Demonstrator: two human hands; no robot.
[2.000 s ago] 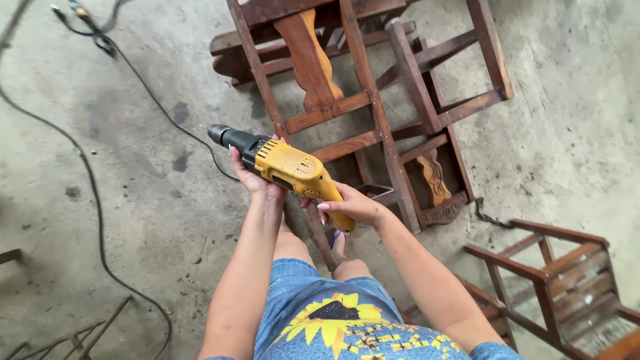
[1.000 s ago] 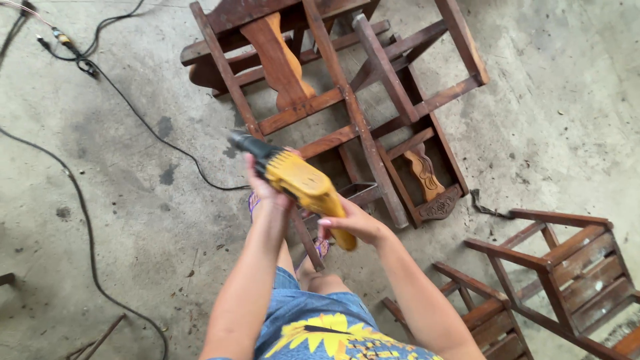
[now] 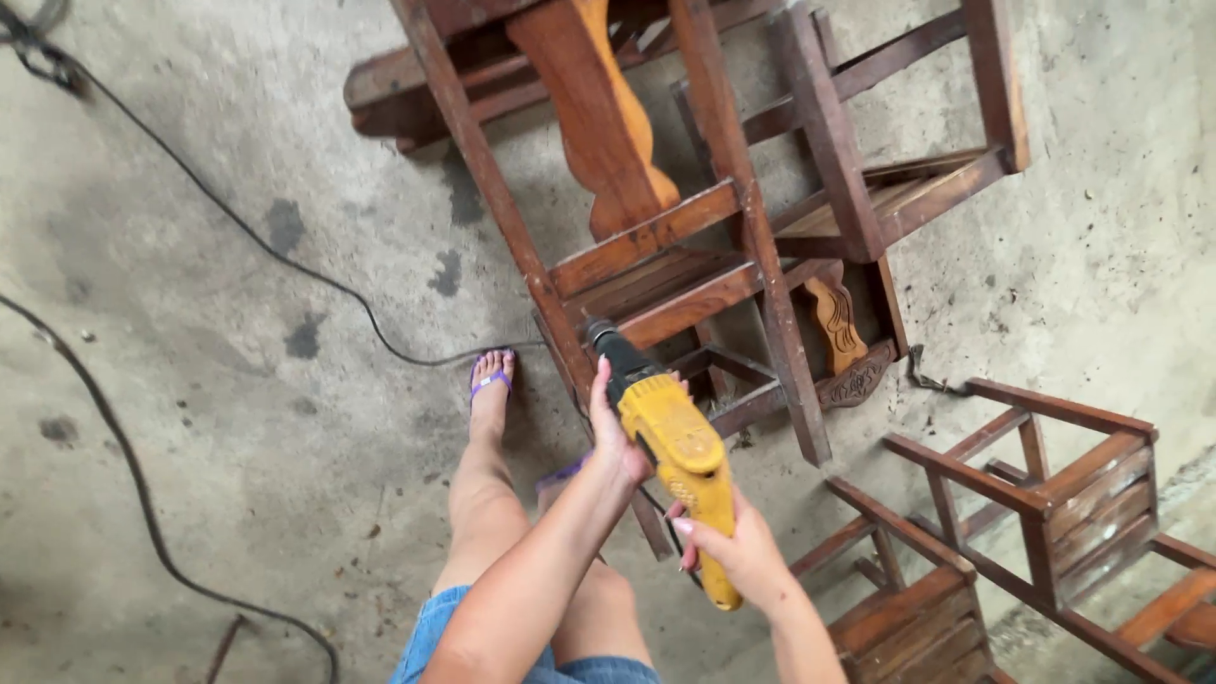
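A yellow and black corded power drill (image 3: 679,437) is held in both of my hands, its black chuck pointing up and left over the frame of a wooden chair (image 3: 646,237). My left hand (image 3: 616,423) supports the black front part of the drill from the left side. My right hand (image 3: 736,546) is wrapped around the yellow handle near its lower end. The chuck overlaps the chair's side rail in view; whether a bit touches the wood I cannot tell. Part of the drill's cord hangs beside the handle.
Another wooden chair (image 3: 841,142) lies against the first at the upper right, above a carved chair back (image 3: 855,375). Several slatted chairs (image 3: 1102,513) lie at the lower right. A thin black cable (image 3: 237,223) and a thicker one (image 3: 123,446) cross the concrete floor at left.
Both hands have carried the drill right and down in the view, and its chuck now overlaps the chair frame instead of the bare floor. My sandalled foot has come into fuller view.
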